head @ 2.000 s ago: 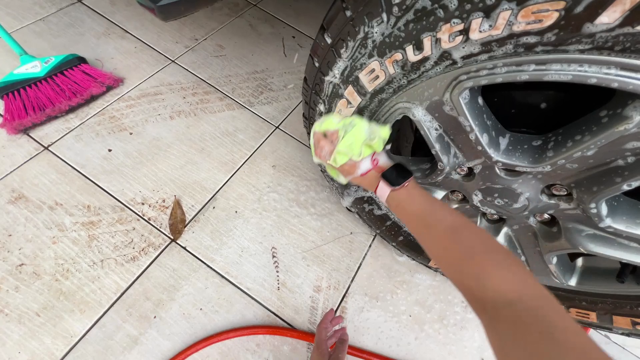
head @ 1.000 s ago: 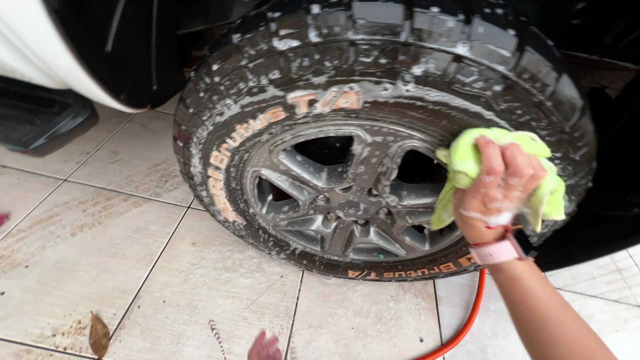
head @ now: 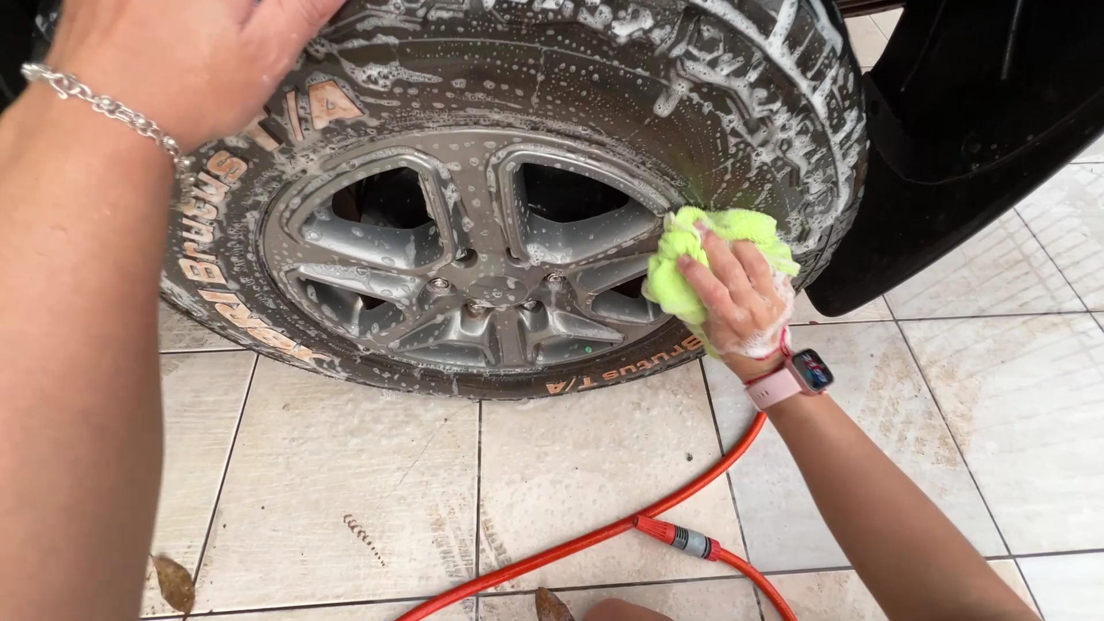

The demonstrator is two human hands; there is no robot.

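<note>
A soapy tire [head: 552,95] with raised lettering surrounds a grey alloy wheel rim [head: 483,216] dotted with suds. My right hand [head: 742,297], foamy and with a pink-banded watch at the wrist, presses a lime-green microfiber cloth [head: 681,267] against the tire's sidewall at the rim's right edge. At the upper left is my left hand [head: 198,52], a silver chain bracelet on its wrist, over the tire's upper left part. Its fingers are mostly cut off by the frame's top edge, and I see nothing held in it; whether it touches the rubber is unclear.
An orange hose [head: 595,536] with a grey and red connector [head: 681,539] lies on the tiled floor [head: 362,483] below the wheel. Dry leaves [head: 175,585] rest near the bottom edge. A black mud flap [head: 914,172] hangs right of the tire.
My right hand has moved with the cloth from the tire's left side to its right side. My left hand has come up from low in the view to the tire's upper left. The view has shifted.
</note>
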